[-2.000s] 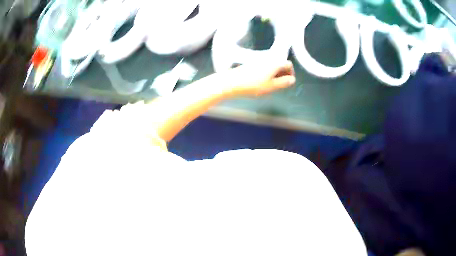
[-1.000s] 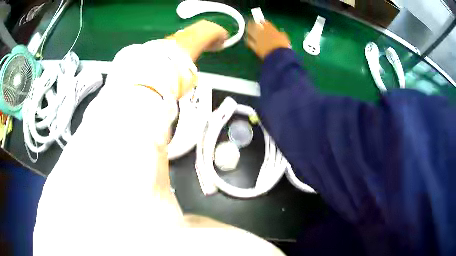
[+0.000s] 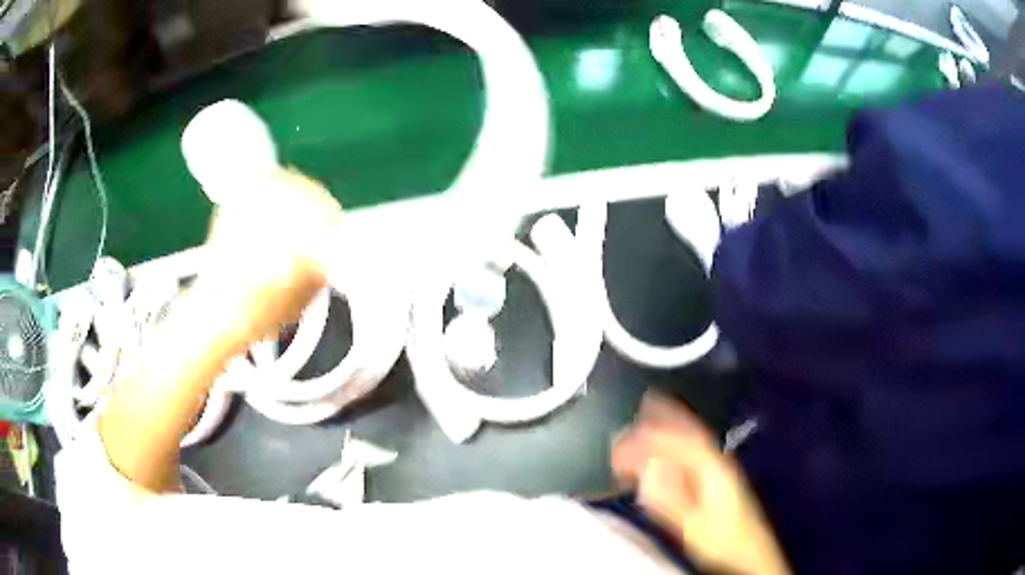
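My left hand (image 3: 275, 230) is closed on a white neck fan (image 3: 230, 146) near one rounded end, raised over the bench edge and green belt. A large white curve in front of the belt seems to be the same neck fan. Its joint with the held end is washed out by glare. My right hand (image 3: 674, 466) is low at the right, blurred, with loosely curled fingers and nothing seen in it. More neck fans (image 3: 500, 410) lie on the dark bench (image 3: 450, 466). Two small round white pieces (image 3: 470, 340) sit inside one ring.
A green belt (image 3: 629, 135) runs behind the bench and bears a U-shaped neck fan (image 3: 736, 107). A person's dark blue sleeve (image 3: 865, 315) blocks the right side. A teal desk fan (image 3: 20, 343) stands at the left edge. A crumpled white scrap (image 3: 348, 469) lies near the bench front.
My left hand has come back from the belt with a neck fan. My right hand has come into view low at the right. The other person's hand has left the belt and is out of sight.
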